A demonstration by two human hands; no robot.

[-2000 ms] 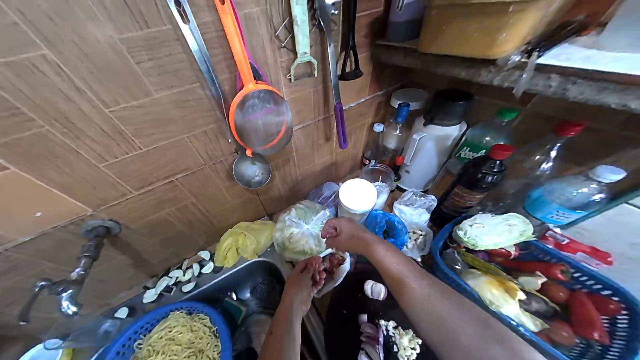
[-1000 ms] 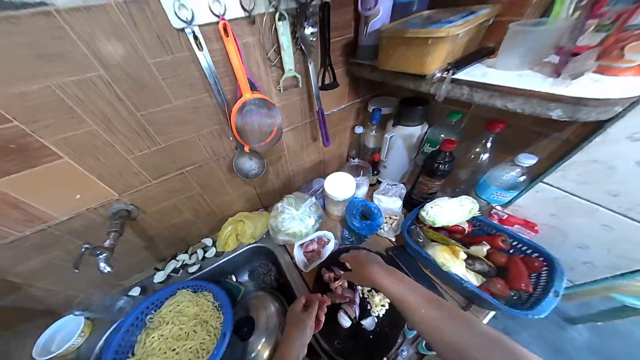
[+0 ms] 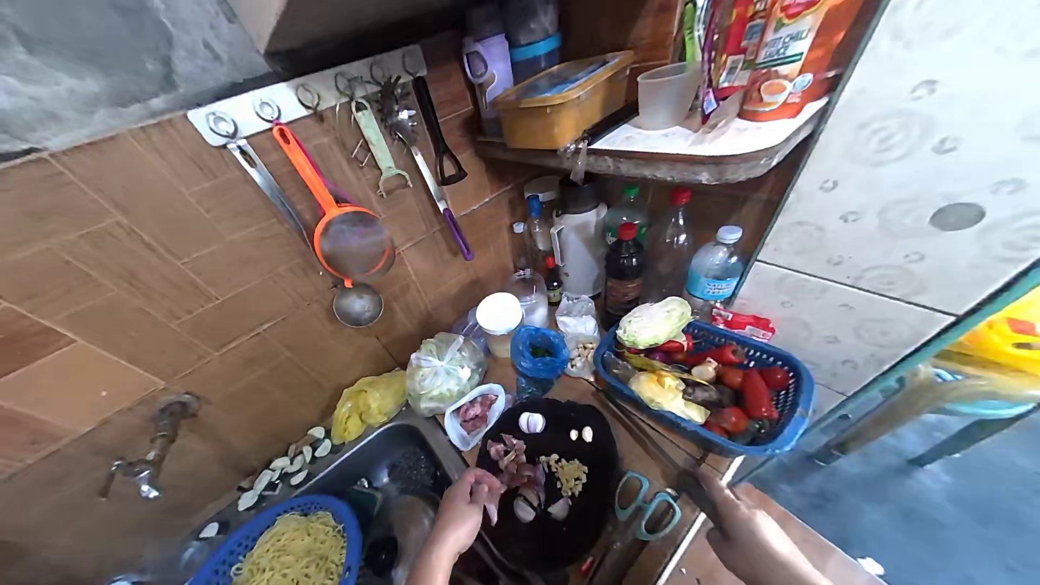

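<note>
My left hand [image 3: 471, 500] pinches a piece of raw meat at the left edge of a round dark chopping board [image 3: 577, 528]. On the board are more raw meat pieces [image 3: 512, 461], chopped garlic [image 3: 570, 474], whole garlic cloves and cut red onion [image 3: 532, 422]. My right hand [image 3: 735, 520] holds a knife [image 3: 642, 426] by its dark handle, right of the board, its blade pointing away beside the blue basket. Scissors with light-blue handles [image 3: 647, 505] lie between board and right hand. An open plastic bag of meat [image 3: 477, 413] sits behind the board.
A blue basket of vegetables [image 3: 800, 418] stands at right, bottles [image 3: 624, 272] and a thermos [image 3: 579, 244] behind. At left are the sink [image 3: 390, 439], a blue colander of noodles [image 3: 351, 528] and a faucet [image 3: 154, 455]. Utensils hang on the wall; a shelf [image 3: 699, 166] juts out above.
My right hand has moved right from over the board and has taken hold of the knife. My left hand now holds meat at the board's left edge. The view has tilted up.
</note>
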